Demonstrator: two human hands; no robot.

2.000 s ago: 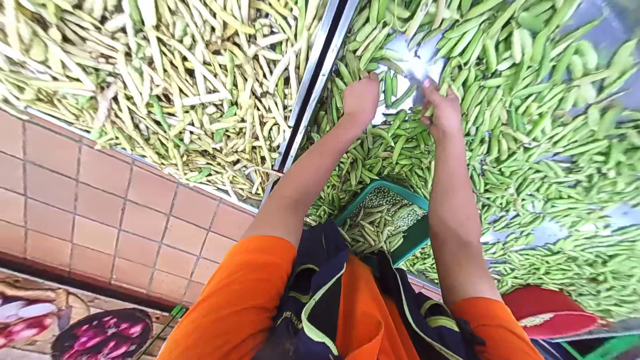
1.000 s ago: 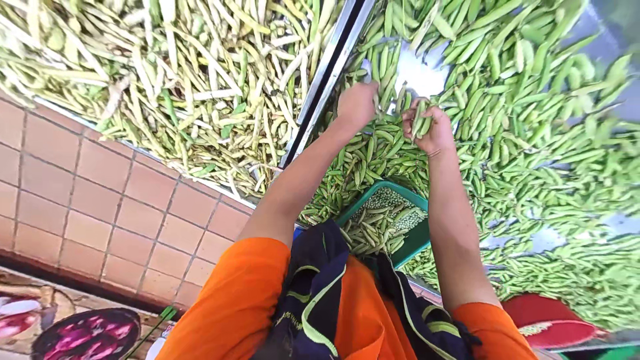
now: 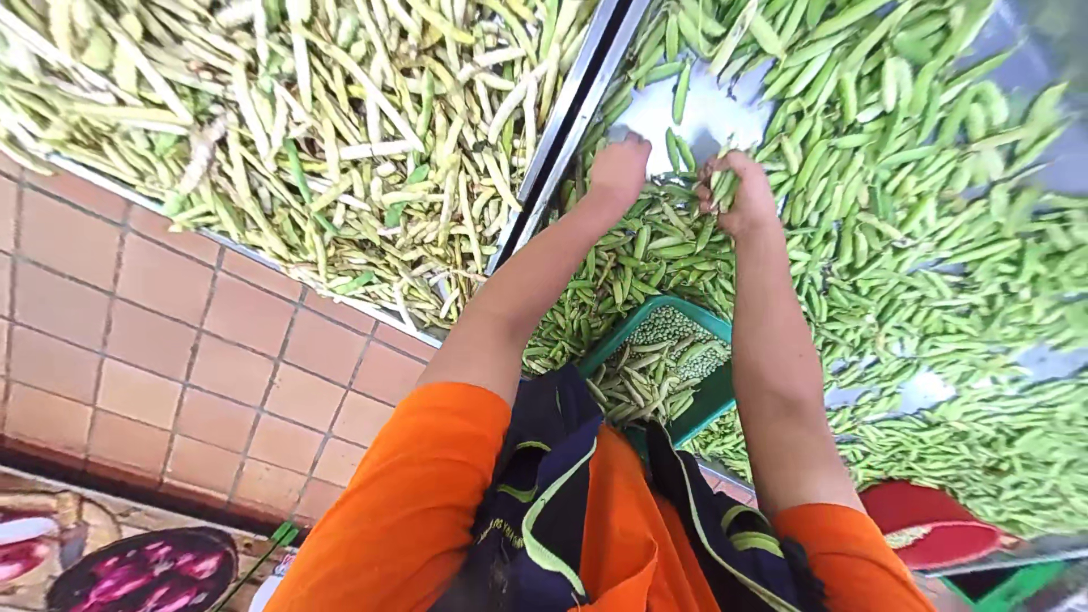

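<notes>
Green pea pods [image 3: 892,204] lie spread over a metal counter [image 3: 722,106]. My right hand [image 3: 741,191] is closed around a few pods, its palm side partly in view. To its left, my left hand [image 3: 622,166] is curled at the edge of the bare metal patch, above the pods; whether it holds anything is hidden. A loose pod [image 3: 682,92] lies on the bare metal beyond both hands. Nearer my body, a green plastic tray [image 3: 710,408] holds shelled peas [image 3: 704,357] and several pods [image 3: 642,382].
A metal divider [image 3: 565,127] separates the peas from a heap of pale yellow-green bean pods [image 3: 340,127]. A tiled wall or front [image 3: 204,340] runs below that heap. A dark round container [image 3: 144,569] with purple-pink produce is lower left; a red container [image 3: 931,523] is lower right.
My right hand still holds pods and has drawn back toward my body since two seconds ago. The bare metal patch between and beyond my hands looks wider.
</notes>
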